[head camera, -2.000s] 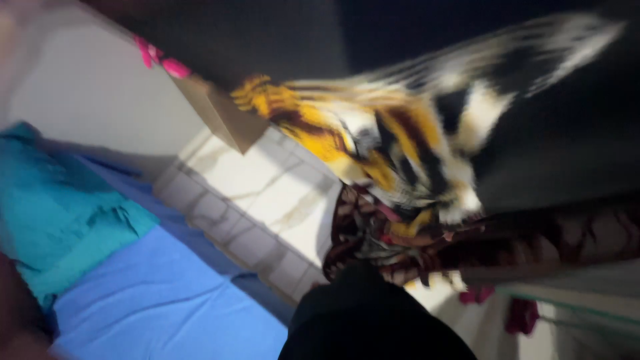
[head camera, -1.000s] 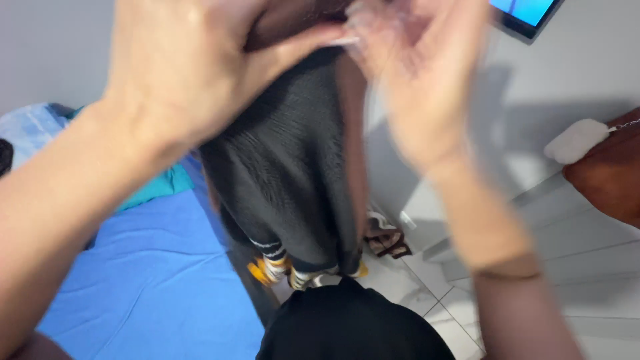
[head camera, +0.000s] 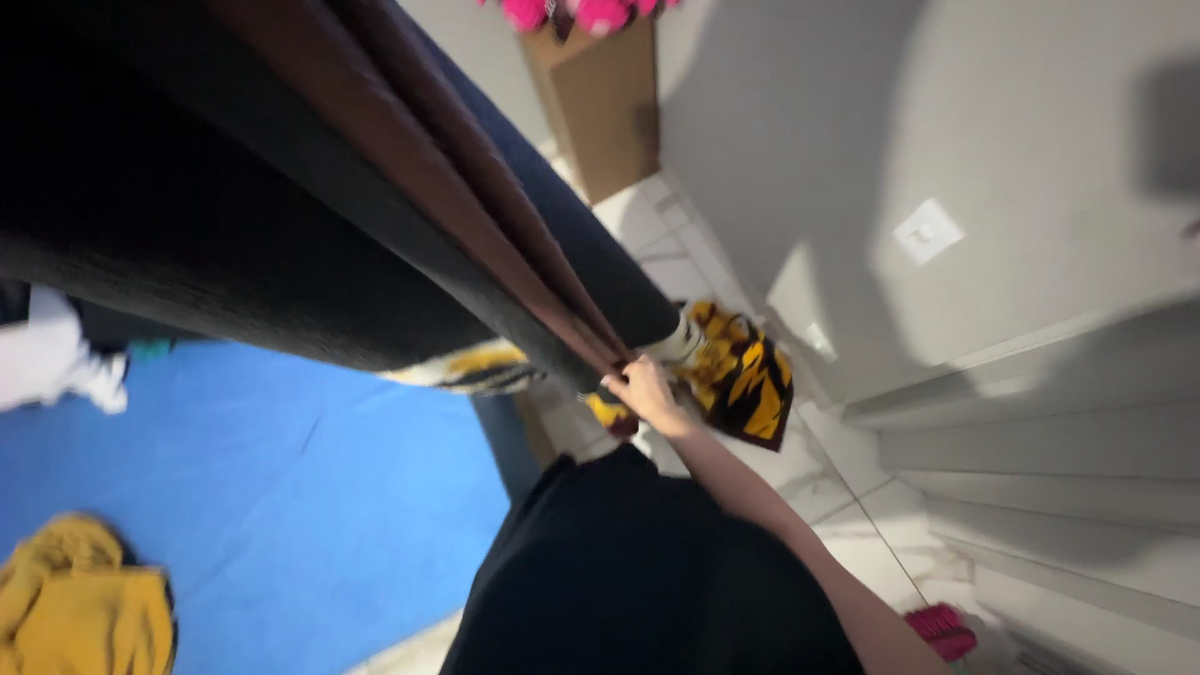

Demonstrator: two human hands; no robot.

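Note:
A large black plush blanket (head camera: 309,206) with a brown border (head camera: 469,187) hangs in long folds from the upper left down to the middle. My right hand (head camera: 647,389) is closed on the gathered brown edge, near the lower part of the folds. Below and beside the hand, a yellow, black and white patterned part (head camera: 741,375) of the blanket hangs low over the tiled floor. My left hand is out of the frame; the upper end of the blanket is cut off by the frame's edge.
At left is a bed with a blue sheet (head camera: 337,497), bearing a mustard-yellow garment (head camera: 89,600) and a white cloth (head camera: 56,356). A cardboard-brown box (head camera: 609,112) with pink items stands by the grey wall (head camera: 787,122). Pink footwear (head camera: 942,630) lies on the floor at lower right.
Both hands were raised close to the camera one second ago; now the right is lower, gripping the blanket's edge, and the left has left the view. The view has swung markedly.

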